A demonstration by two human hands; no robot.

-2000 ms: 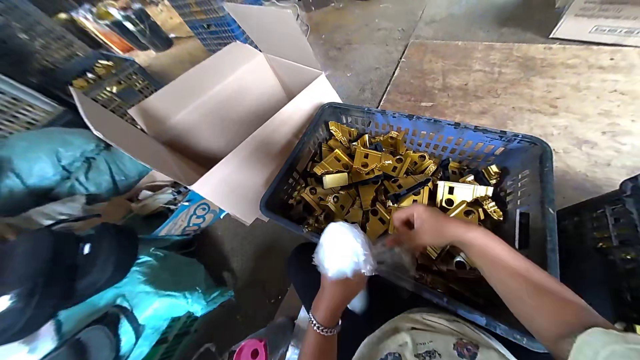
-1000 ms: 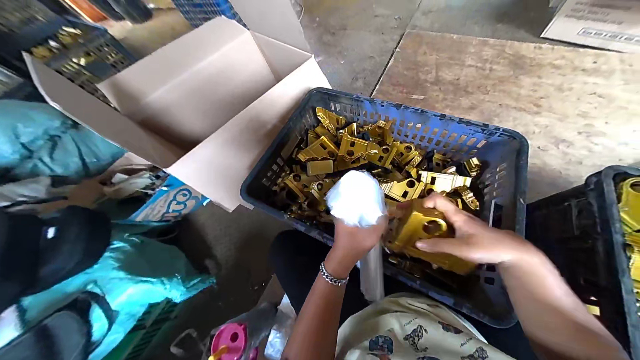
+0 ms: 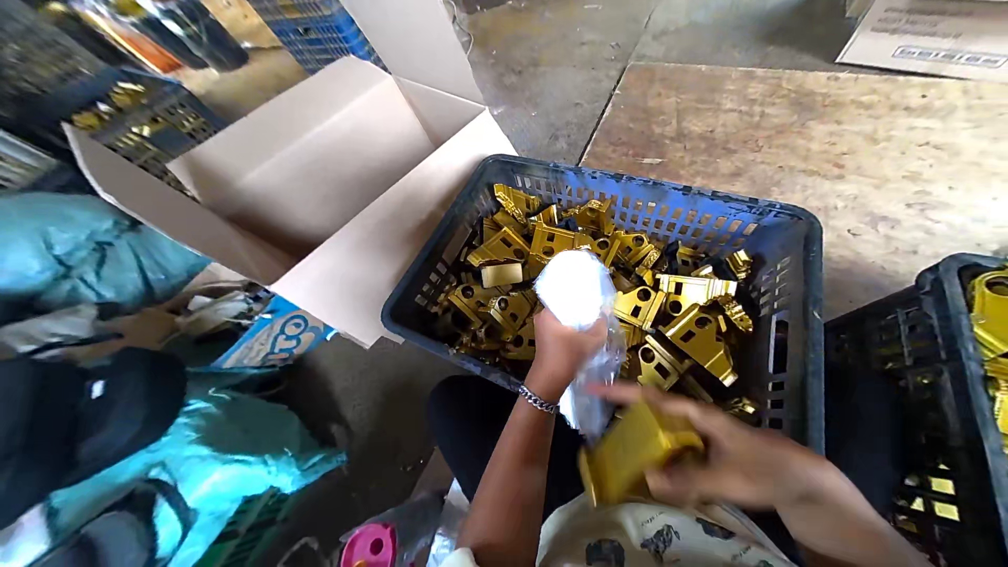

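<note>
My left hand (image 3: 563,350), with a chain bracelet at its wrist, grips a bundle of clear plastic film or bags (image 3: 579,291) over the near side of a blue plastic crate (image 3: 709,193). Many gold-coloured plastic parts (image 3: 701,339) with round holes lie jumbled in that crate. Blurred by motion, my right hand (image 3: 701,449) holds one gold-coloured part (image 3: 630,453) over my lap, below the crate's near edge. Its index finger reaches toward the hanging end of the plastic. Whether that fingertip touches the film cannot be told.
An open cardboard box (image 3: 315,150) stands left of the crate. A dark crate (image 3: 945,315) of gold parts is at right. Teal sacks (image 3: 236,441) lie at lower left beside black footwear or bags. Beyond the crate lies a plywood board (image 3: 787,134); a closed carton (image 3: 929,35) sits behind it.
My right hand was among the parts two seconds ago, then held a gold part at the crate's near side. It has now brought a gold part nearer my lap. My left hand keeps the plastic.
</note>
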